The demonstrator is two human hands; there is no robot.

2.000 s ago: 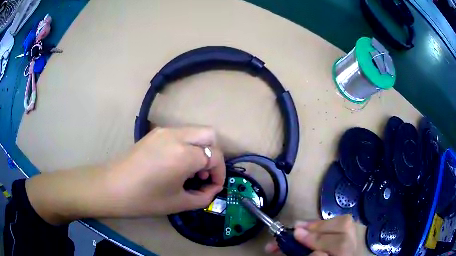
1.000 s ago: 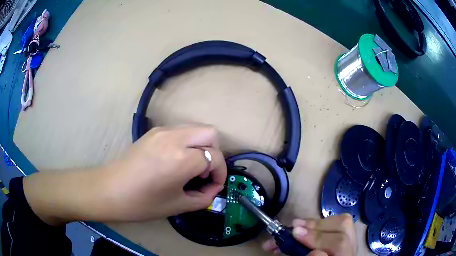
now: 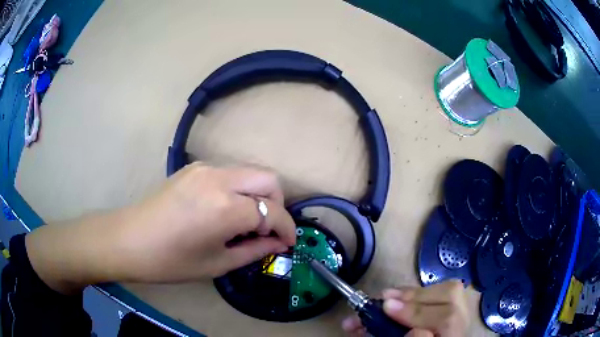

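Note:
The black headphone set (image 3: 279,64) lies flat on the tan board, its open ear cup (image 3: 247,301) at the bottom. The green circuit board (image 3: 312,283) sits in the cup beside a silver battery with yellow tape (image 3: 279,264). My left hand (image 3: 217,220) is over the cup's left side, thumb and fingertips pinched at the board's upper left edge; a lead wire there is too fine to make out. My right hand (image 3: 421,309), low in the picture, holds the soldering iron (image 3: 349,292) by its dark handle, with the tip at the middle of the circuit board.
A solder wire spool (image 3: 464,92) with metal pieces on top stands at upper right. Black oval speaker plates (image 3: 474,197) are piled at right beside a blue tray (image 3: 571,263). Keys with a pink strap (image 3: 39,66) lie far left. Black headphones (image 3: 539,39) are at top right.
The whole view has shifted slightly. My left fingertips have moved up a little relative to the battery, showing more yellow tape. The iron stays on the circuit board. The headphones at top right have moved right.

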